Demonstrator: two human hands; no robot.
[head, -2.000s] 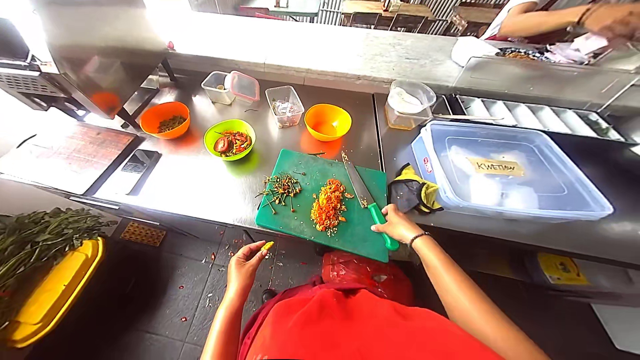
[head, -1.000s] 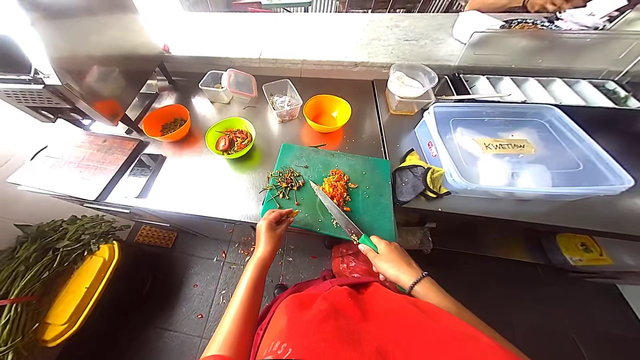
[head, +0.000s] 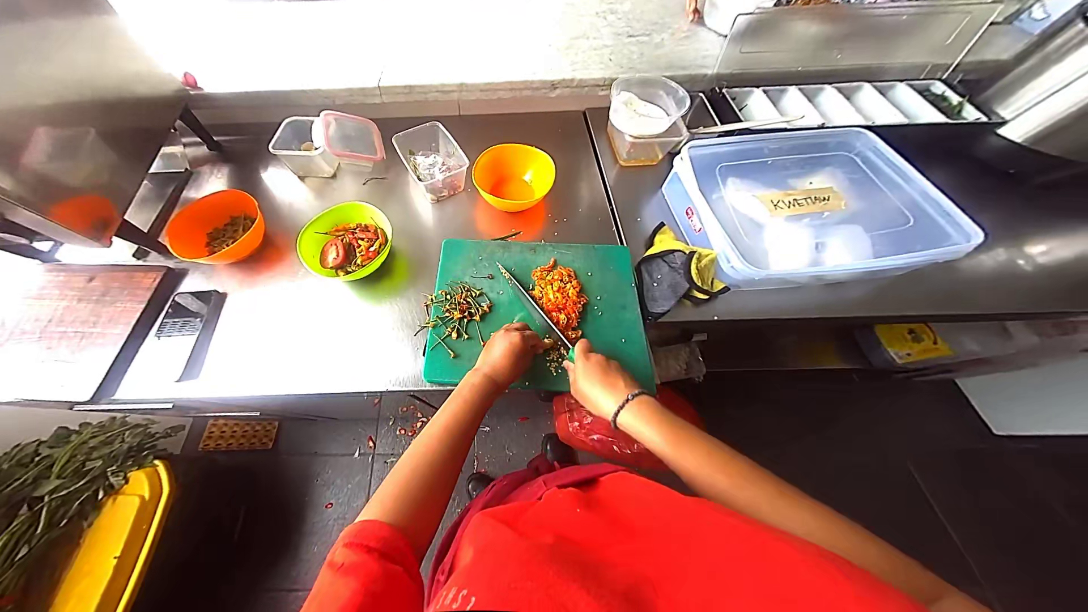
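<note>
A green cutting board (head: 608,289) lies at the counter's front edge. My right hand (head: 601,381) grips the green handle of a kitchen knife (head: 537,310), whose blade points up and left over the board. Close to the blade, my left hand (head: 510,354) has its fingers bent around a small yellowish piece, mostly hidden, perhaps a chili. Chopped red-orange chilies (head: 558,296) lie in a heap right of the blade, with pale seeds below them. A pile of green stems (head: 457,311) is on the board's left part.
Behind the board stand a green bowl (head: 308,246) of chilies and tomato, an orange bowl (head: 183,228), a yellow-orange bowl (head: 513,170) and clear plastic containers (head: 432,157). To the right are a black-and-yellow cloth item (head: 667,276) and a large lidded plastic box (head: 901,221).
My left hand has moved from in front of the board onto it, beside the knife. The knife, earlier at the board's right side, now lies across its middle, left of the chopped heap.
</note>
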